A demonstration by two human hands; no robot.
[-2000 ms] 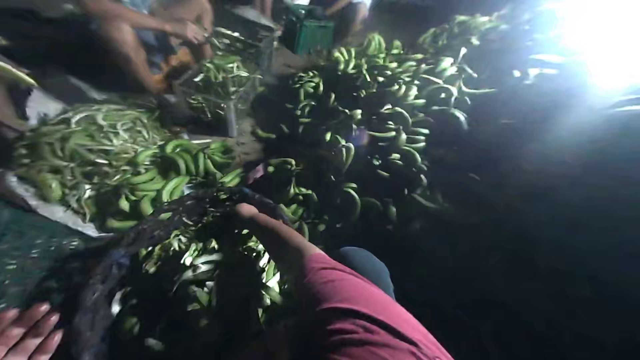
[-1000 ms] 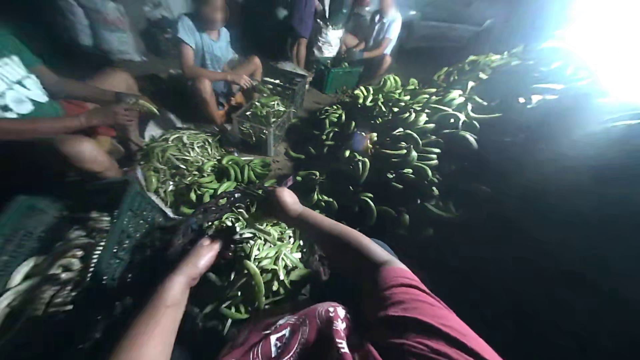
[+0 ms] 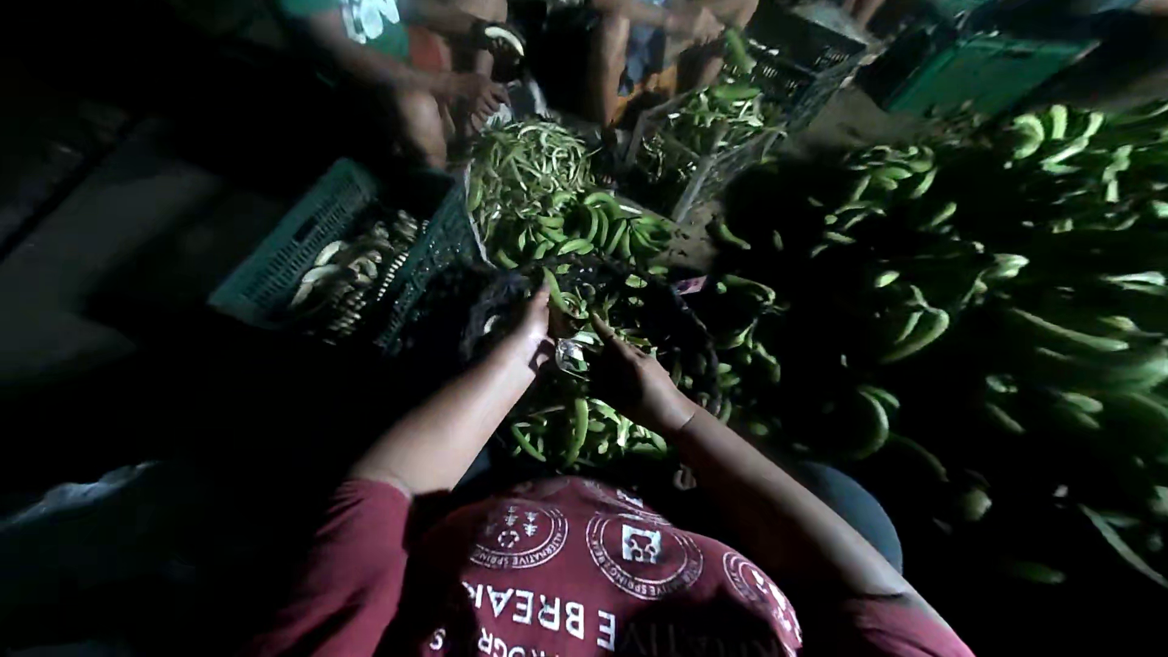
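My left hand (image 3: 531, 330) is at the middle of the view, its fingers against a green banana (image 3: 554, 290) that lies along the thumb side. My right hand (image 3: 634, 370) is just to the right, in shadow, fingers pointing up and left; whether it grips anything is too dark to tell. Between the hands is a small pale, shiny thing (image 3: 572, 354) that I cannot name. Below them green peels (image 3: 607, 433) lie in a dark-rimmed container in front of my lap. Beyond the hands, unpeeled green bananas (image 3: 593, 228) lie beside a heap of peel strips (image 3: 534, 164).
At left stands a green plastic crate (image 3: 297, 242) with peeled bananas (image 3: 342, 265). A crate of peels (image 3: 707, 173) and a green crate (image 3: 990, 73) are farther back. Large bunches of green bananas (image 3: 912, 328) cover the right side. Two people sit across, one with a hand (image 3: 479, 96) by a banana.
My two hands have come closer together over the container; a second ago they were farther apart. A green banana now shows at my left hand. The view has tilted down and turned left.
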